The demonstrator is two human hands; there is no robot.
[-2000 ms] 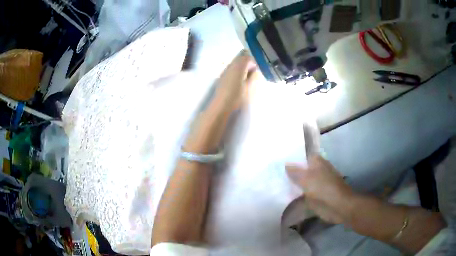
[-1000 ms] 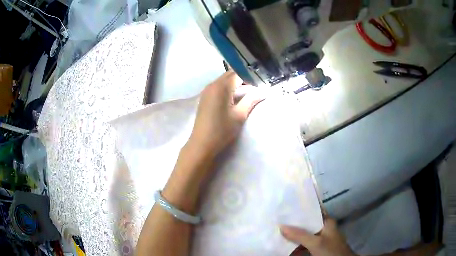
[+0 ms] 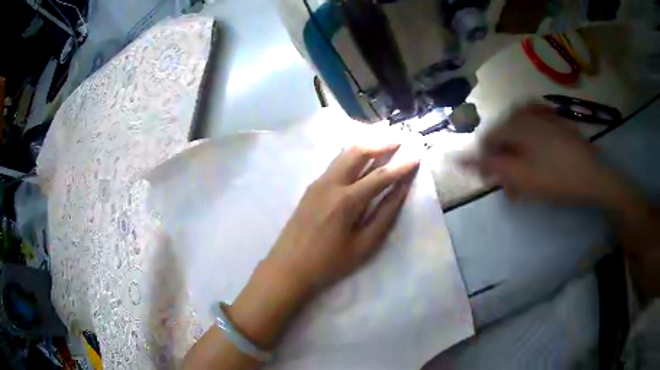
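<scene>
A pale, smooth fabric panel (image 3: 239,195) lies under the sewing machine's needle area, its right edge running down from the presser foot (image 3: 434,123). My left hand (image 3: 340,209) lies flat on the panel, fingers apart, fingertips just below the foot in bright glare. My right hand (image 3: 535,155) is blurred, off the fabric, over the machine bed to the right of the needle; whether it holds anything cannot be told. A patterned brocade panel (image 3: 116,144) spreads at the left, partly under the pale panel.
Black thread snips (image 3: 582,110) lie on the bed just beyond my right hand. Red scissor handles (image 3: 551,61) and a yellow loop (image 3: 581,50) lie behind them. The machine head (image 3: 362,50) stands at top centre. Clutter fills the far left.
My right hand has left the panel's lower right corner and moved up to the bed near the snips. My left hand has moved right and flattened on the fabric.
</scene>
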